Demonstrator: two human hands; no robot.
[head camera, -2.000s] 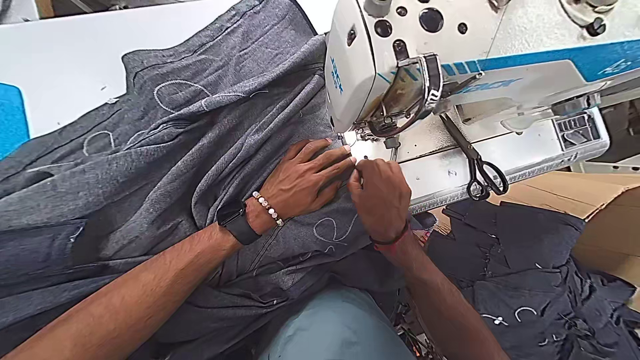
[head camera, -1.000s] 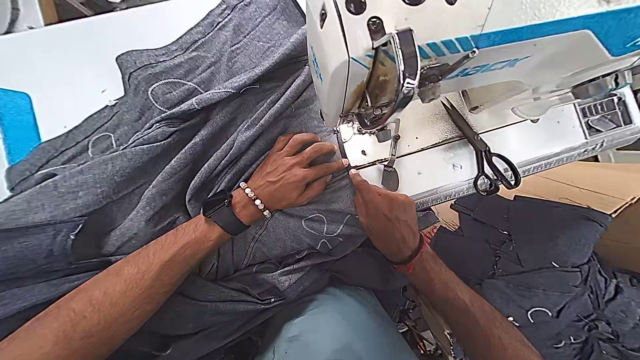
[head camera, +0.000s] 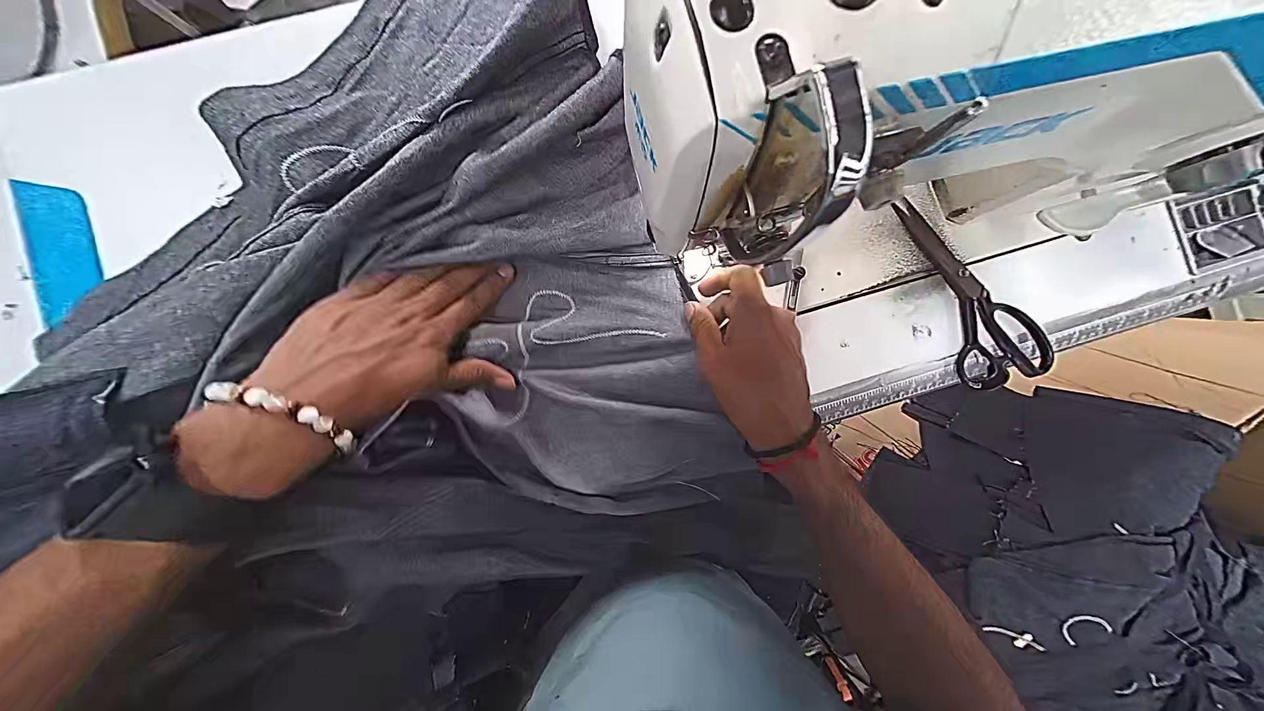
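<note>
Grey denim-like fabric (head camera: 592, 425) lies in folds across the sewing machine's bed and over my lap, with loose white threads on it. My left hand (head camera: 385, 336), a beaded bracelet at its wrist, rests flat on the fabric with the fingers stretched out. At the fabric's right edge, just in front of the needle area, my right hand (head camera: 746, 346) has thumb and forefinger bent close to the cloth; whether they pinch it is not clear. The white and blue sewing machine head (head camera: 671, 128) stands above, its presser foot largely hidden.
Black-handled scissors (head camera: 973, 296) lie on the machine bed, right of the needle. A metal-coloured ruler strip (head camera: 889, 395) runs along the table's front edge. Below at the right, dark fabric pieces (head camera: 1096, 474) lie in a cardboard box (head camera: 1165, 365). A blue patch marks the white tabletop (head camera: 148, 148) at left.
My left hand has moved left, away from the needle area, and now lies flat on the fabric. My right hand remains by the fabric's edge near the needle.
</note>
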